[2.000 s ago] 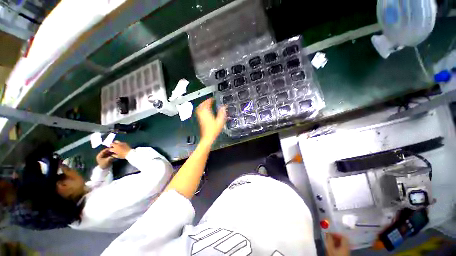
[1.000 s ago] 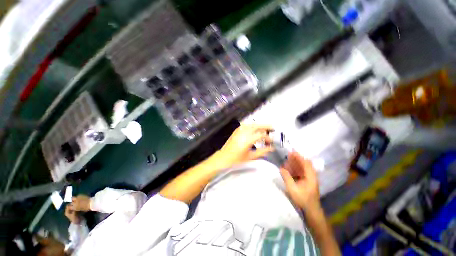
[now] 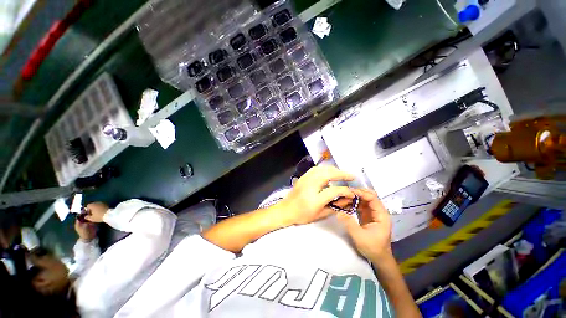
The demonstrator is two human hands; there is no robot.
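Observation:
My left hand (image 3: 314,195) and my right hand (image 3: 370,227) are together in front of my chest, beside the machine bed. Between their fingertips they hold a small dark square housing (image 3: 343,204) that shows as a ring-like frame. The fingers cover part of its edges. The clear blister tray (image 3: 267,81) lies on the green bench, with dark parts in its pockets.
The white machine bed (image 3: 375,177) holds a long black cable chain (image 3: 428,118) and a black teach pendant (image 3: 462,195). The orange-gold dispensing head (image 3: 527,146) is at right. A white parts tray (image 3: 90,127) and a seated person (image 3: 133,248) are at left. Paper scraps (image 3: 164,133) lie between trays.
My left hand has moved from the blister tray's edge to my right hand near the machine. Both hands now hold a housing. The view has turned, and the dispensing head has come into it.

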